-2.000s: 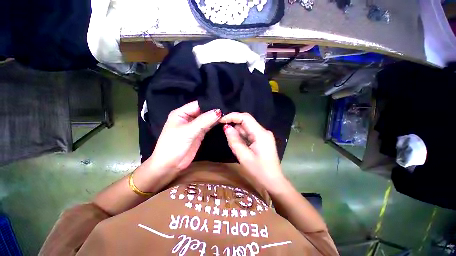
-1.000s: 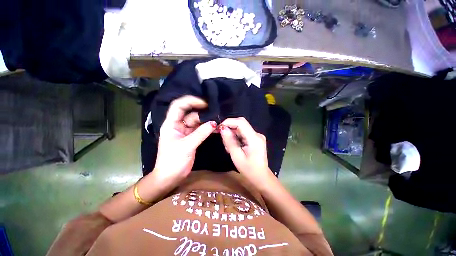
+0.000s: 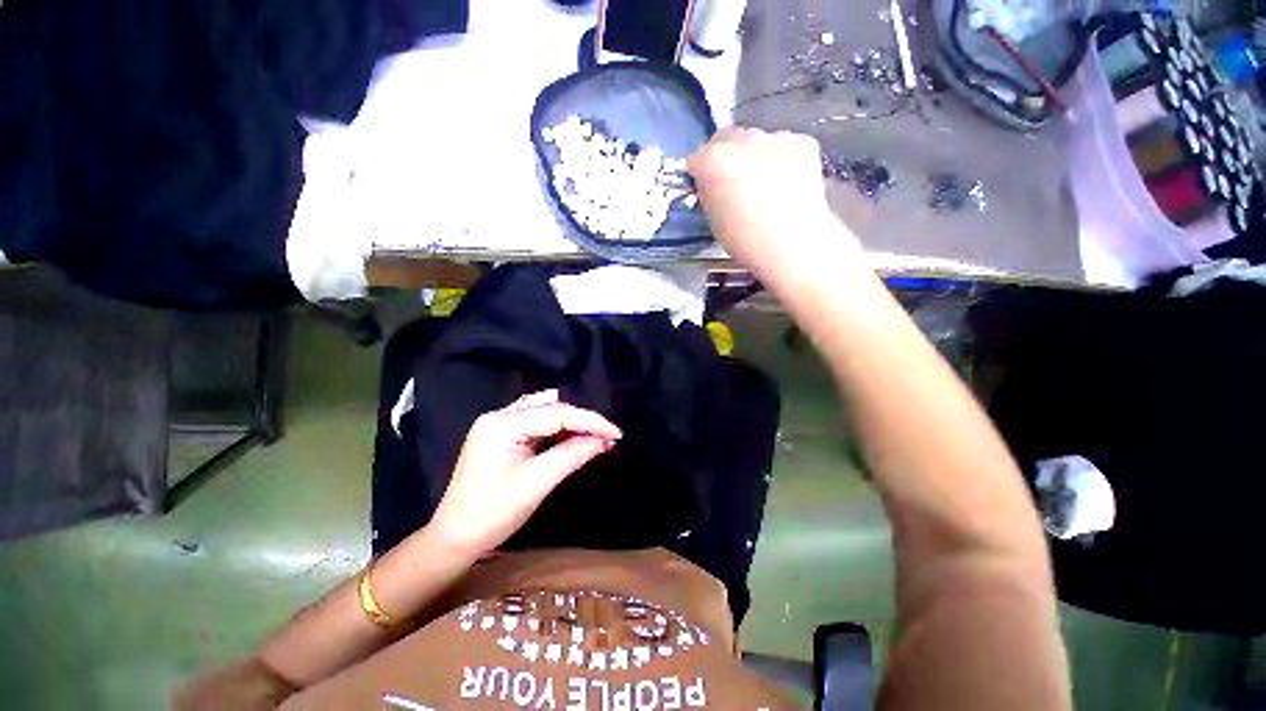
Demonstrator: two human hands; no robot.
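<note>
The black garment [image 3: 555,347] with a white piece [image 3: 628,292] lies over my lap. My left hand [image 3: 535,465] is above it, thumb and fingers together near the cloth; whether they pinch cloth or a needle is too small to tell. My right hand [image 3: 757,181] is stretched forward to the right rim of the dark button tray [image 3: 555,104], its fingertips pointing in at the white buttons [image 3: 611,188]. Small silver tips show at these fingertips, likely thread snips. Whether they touch a button cannot be told.
A large dark garment heap [image 3: 153,139] lies on the table's left. A phone [image 3: 643,28] is behind the tray. Loose metal trims [image 3: 861,174] lie on the grey mat. A second tray [image 3: 1007,63] and a pink tub with spools [image 3: 1180,125] are at the right. A dark pile [image 3: 1152,458] sits right.
My right hand has left my lap and moved forward to the button tray. My left hand stays over the garment. The view has tilted up, showing more of the table.
</note>
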